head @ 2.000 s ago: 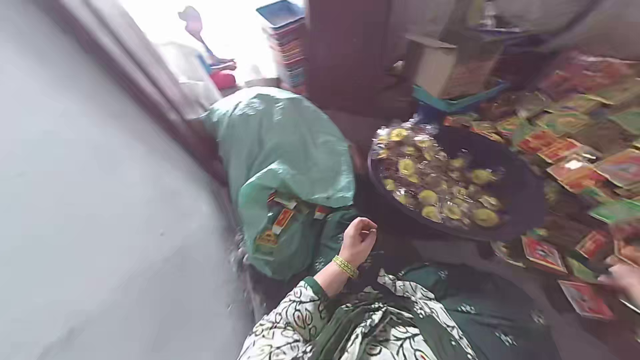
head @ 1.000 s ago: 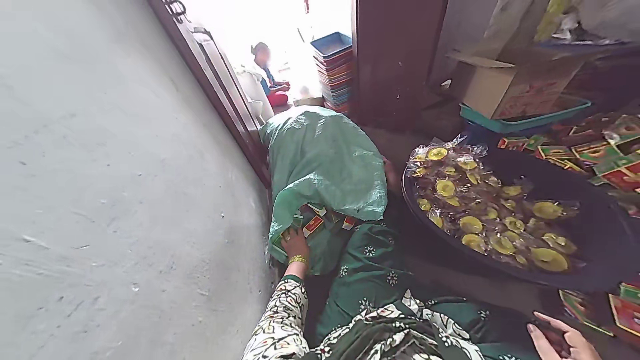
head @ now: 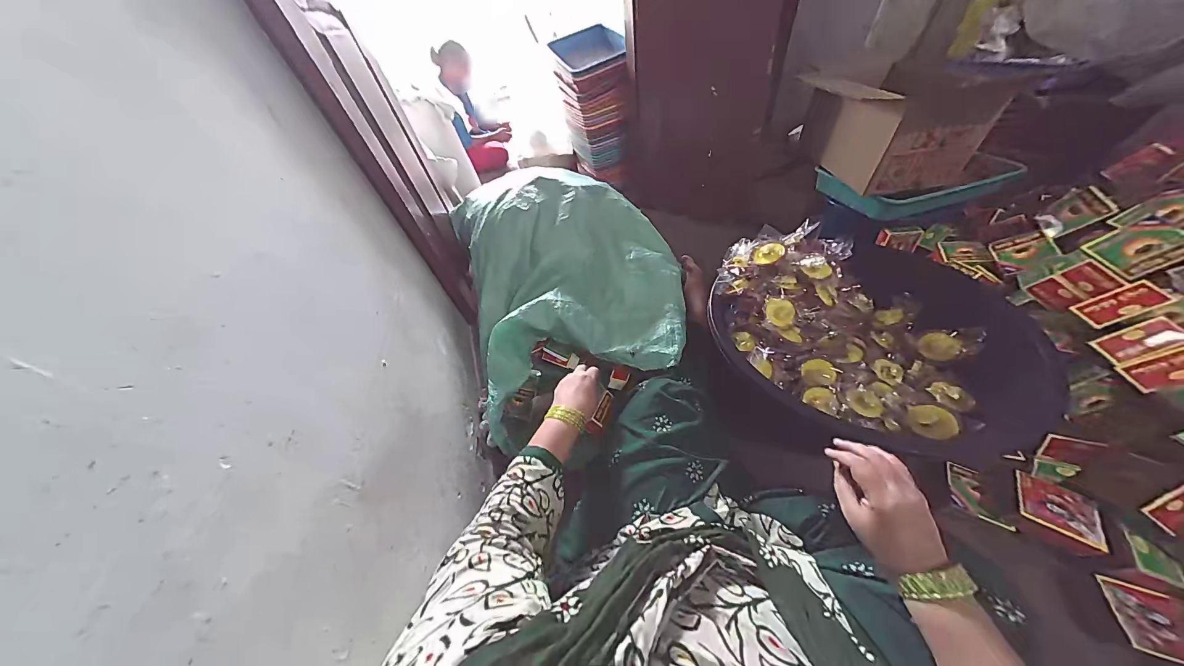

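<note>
My left hand (head: 577, 390) reaches into the mouth of a large green woven plastic sack (head: 578, 264), among small printed cardboard boxes (head: 603, 413). Its fingertips touch or pinch one of the boxes; whether it is gripped I cannot tell. My right hand (head: 883, 499) hangs palm down over my lap, fingers apart, holding nothing. Just beyond it stands a wide dark basin (head: 1013, 370) with many clear-wrapped pieces bearing yellow discs (head: 932, 422). Flat red and green printed cartons (head: 1062, 511) lie on the floor to the right.
A pale wall (head: 222, 351) rises close on the left. Beyond the sack, a person (head: 476, 116) sits outside the doorway near stacked plastic trays (head: 592, 102). An open cardboard box (head: 902, 139) rests in a teal tray (head: 925, 199) behind the basin. More cartons are piled at the right.
My left hand has moved from above my lap to the sack's opening, then a little right within it. My right hand has come in from the right edge toward the basin's near side.
</note>
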